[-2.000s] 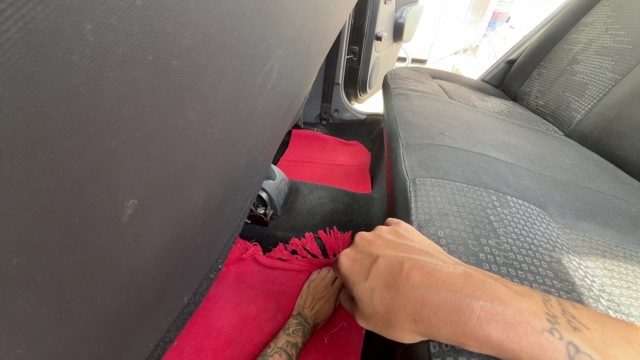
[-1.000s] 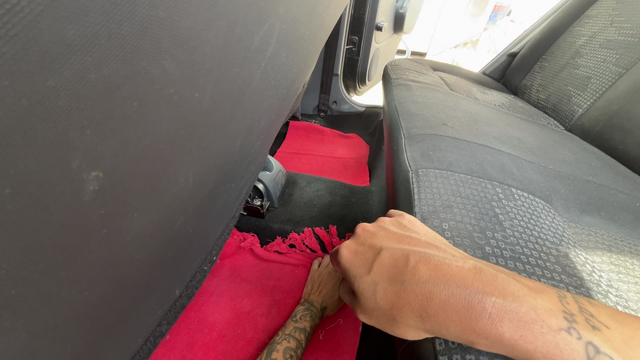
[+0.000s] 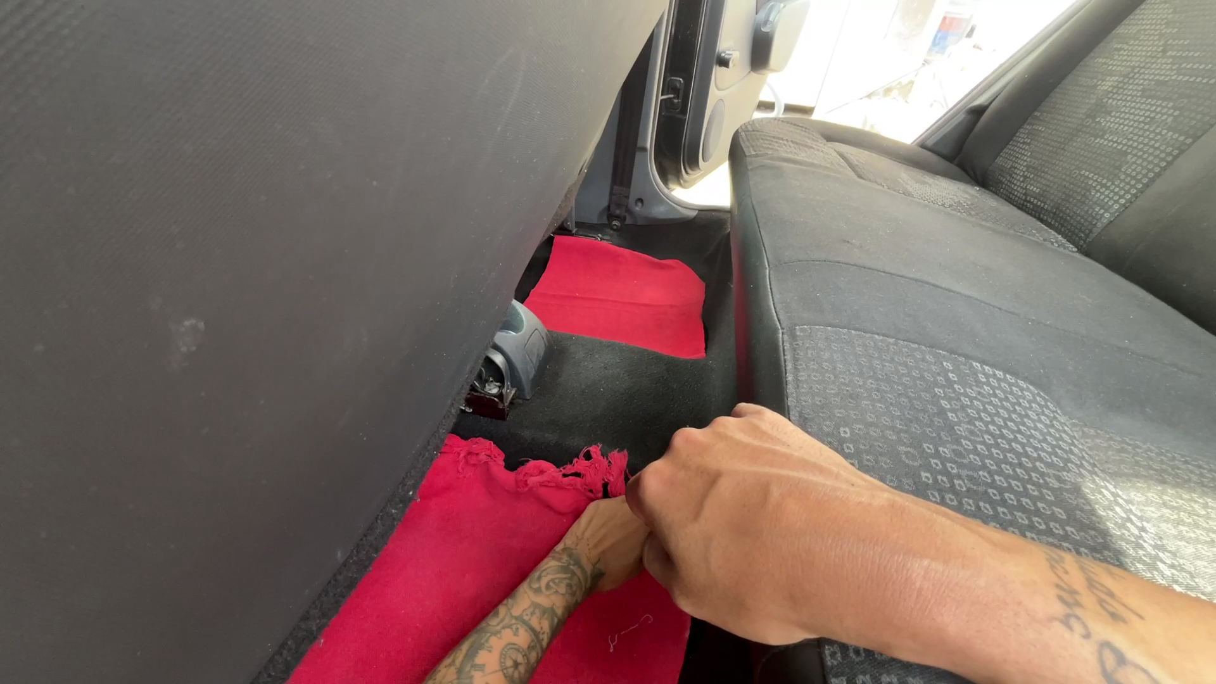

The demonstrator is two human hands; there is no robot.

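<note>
A red fringed cloth [image 3: 456, 541] covers the near part of the car's rear footwell. My left hand [image 3: 613, 537] lies at the cloth's fringed right corner, its fingers hidden behind my right hand. With fingers curled, my right hand [image 3: 741, 532] is at that same corner, beside the seat base; its fingertips face away from view, and whether they pinch the cloth cannot be seen. Farther off, a second red cloth [image 3: 627, 299] lies flat on the black floor covering [image 3: 617, 385], away from both hands.
A grey front seat back [image 3: 237, 266] rises on the left. The patterned rear bench seat [image 3: 912, 285] fills the right side. A grey plastic lever part with a metal bracket [image 3: 518, 351] stands between the cloths. Beyond is an open car door [image 3: 712, 95].
The fringe at the near cloth's far edge lies more folded and bunched than two seconds ago. Both hands stay at its right corner.
</note>
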